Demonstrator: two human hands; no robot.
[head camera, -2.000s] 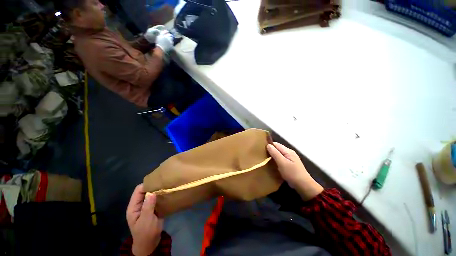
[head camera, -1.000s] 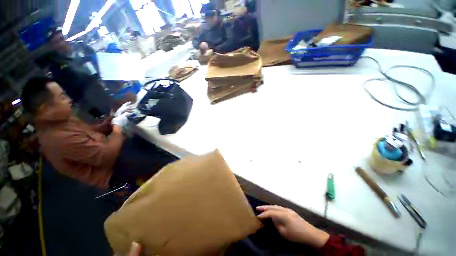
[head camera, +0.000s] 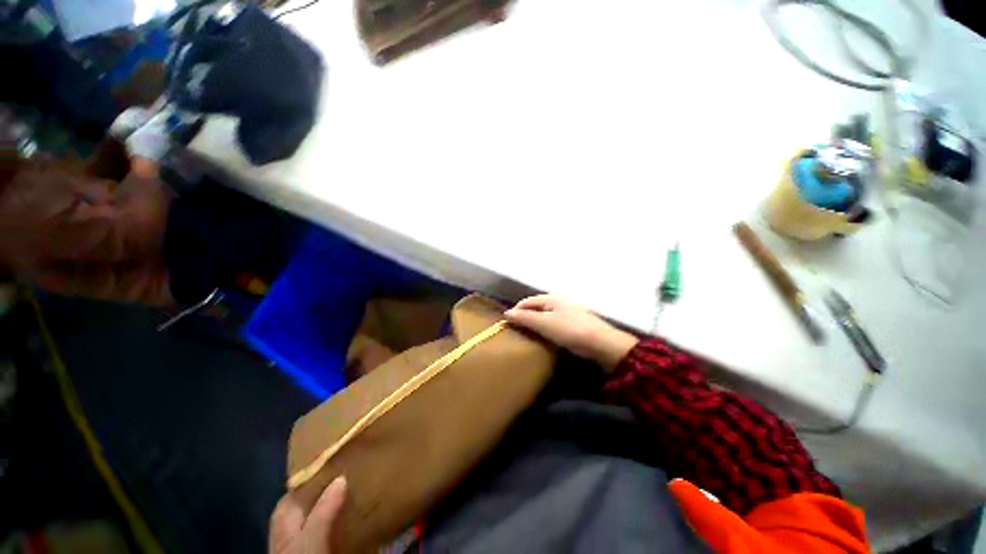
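Observation:
A tan-brown bag body (head camera: 432, 433) lies tilted over my lap, with a pale yellow-tan strip (head camera: 400, 398) running lengthwise along it. My right hand (head camera: 568, 328) holds its far right end, with fingers at the end of the strip. My left hand (head camera: 308, 522) grips its near left end and is partly cut off by the bottom edge. The thumb lies on the brown face and the other fingers are partly hidden. No bag opening can be made out.
A blue bin (head camera: 314, 298) with brown pieces stands below the table edge. On the white table (head camera: 519, 141) lie a green-handled tool (head camera: 671, 275), a wooden-handled tool (head camera: 776, 276), dark snips or tweezers (head camera: 854, 331), a cream cup (head camera: 795, 211) and a dark bag (head camera: 260, 92). A person (head camera: 87, 233) sits left.
The view has tilted down. The bag has turned from its broad flat face to show the pale strip. My right hand has moved onto the strip's end, and more of my left hand shows.

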